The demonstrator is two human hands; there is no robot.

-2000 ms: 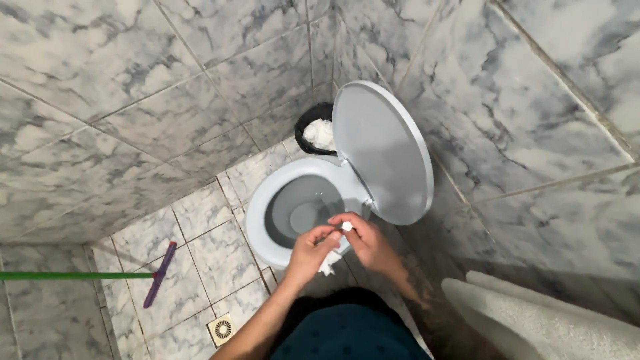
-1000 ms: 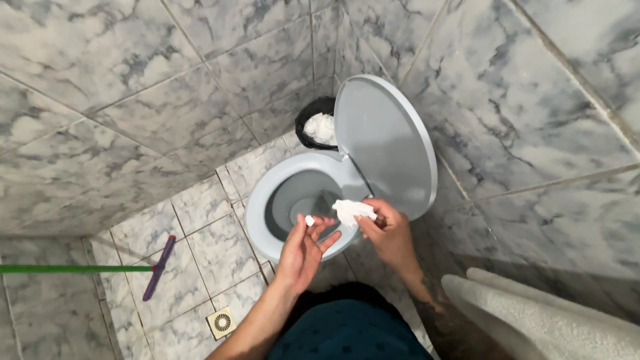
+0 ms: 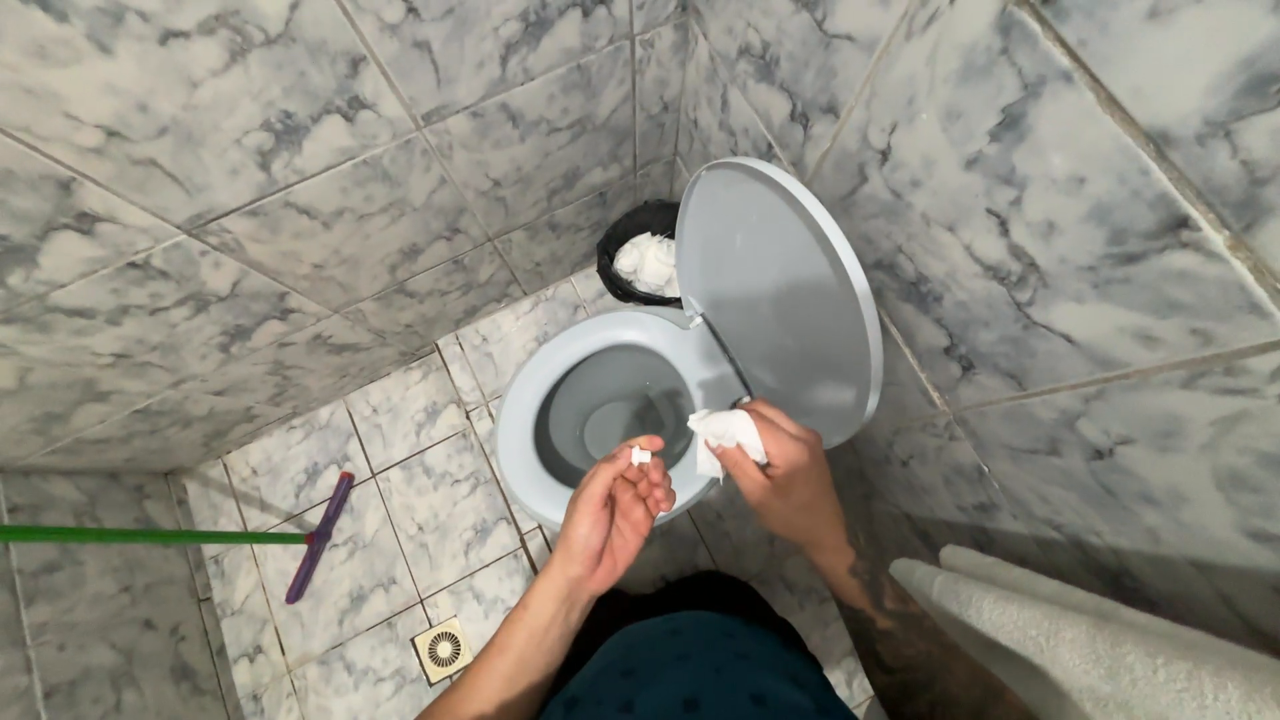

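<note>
My left hand (image 3: 615,510) pinches a small white piece (image 3: 640,456) between thumb and index finger, palm turned up; whether it is plastic or paper I cannot tell. To its right, my right hand (image 3: 785,475) holds a crumpled white paper tissue (image 3: 728,437) between thumb and fingers. Both hands are over the near edge of the grey toilet seat (image 3: 522,420). The toilet lid (image 3: 790,290) stands raised, and the bowl shows through the seat's opening.
A black-lined waste bin (image 3: 615,280) with white crumpled paper stands behind the toilet. A purple squeegee (image 3: 320,538) with a green handle lies at the left, near a square floor drain (image 3: 442,650). A light towel (image 3: 1080,640) hangs at the lower right.
Two seconds ago my hands were close together over the seat's near edge. They have moved apart, the tissue now held up in my right hand and the small white piece in my left.
</note>
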